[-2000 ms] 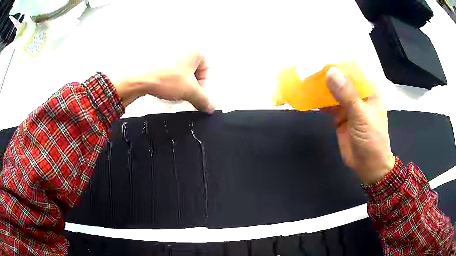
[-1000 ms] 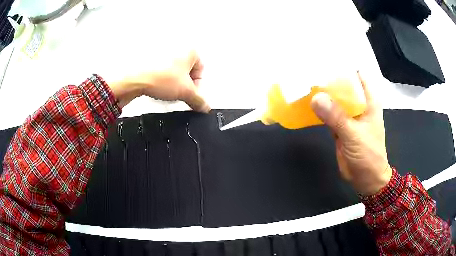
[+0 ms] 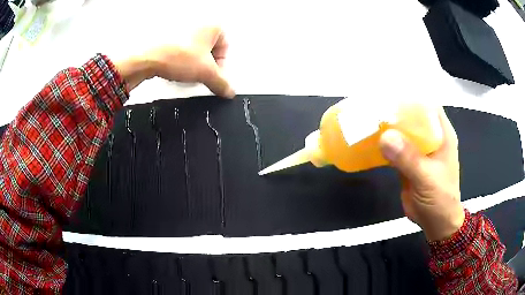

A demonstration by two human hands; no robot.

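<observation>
My right hand (image 3: 423, 173) holds the yellow-orange glue bottle (image 3: 374, 135) tilted to the left. The tip of its pale nozzle (image 3: 286, 162) is at the lower end of a short, shiny glue line (image 3: 254, 137) on the upper row of black pieces (image 3: 288, 201). Several longer glue lines run down the row to the left, each with a bend near the top. My left hand (image 3: 187, 63) is beyond the row, with a fingertip at its far edge and the other fingers curled. It shows nothing held.
A second black row (image 3: 299, 271) with glue lines lies nearer me, past a white strip of tabletop (image 3: 259, 244). Stacked black pieces (image 3: 467, 45) stand at the far right. A pale, labelled object (image 3: 35, 27) is at the far left.
The bottle has come from above the row's far edge onto the row, then down it, and a new glue line trails from the nozzle. The whole view has shifted slightly. My left hand keeps its pose.
</observation>
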